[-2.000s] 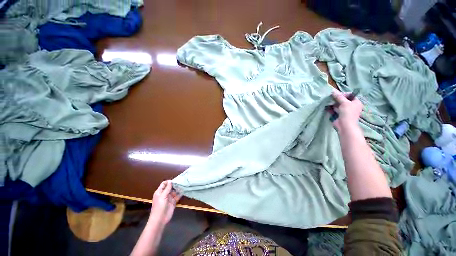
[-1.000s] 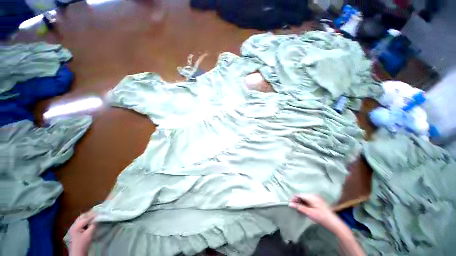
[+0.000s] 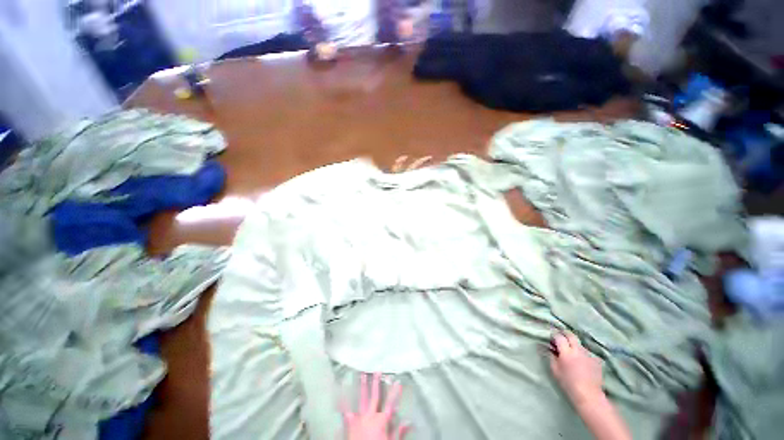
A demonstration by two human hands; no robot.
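The sage-green dress (image 3: 404, 335) lies spread in front of me, its skirt wide and partly folded up towards the bodice. The picture is blurred. My left hand (image 3: 374, 417) is low in the middle, fingers spread over the skirt, holding nothing that I can see. My right hand (image 3: 574, 368) is on the right part of the skirt with fingers curled. A small dark thing shows at its fingertips, too blurred to name. Whether these fingers also pinch cloth cannot be told. Thin ties show at the neckline (image 3: 411, 163).
Green dress piles lie at the left (image 3: 94, 318) and right (image 3: 636, 189), the left over blue cloth (image 3: 103, 223). A small grey-blue cylinder (image 3: 679, 262) lies on the right pile. Black garments (image 3: 524, 73) lie across the brown table (image 3: 344, 112). A white and light-blue bundle (image 3: 761, 284) is at the right edge.
My left hand has let go of the cloth edge and moved right to the middle. My right hand has shifted slightly right. The skirt's lower part is folded up, and the view has tilted up.
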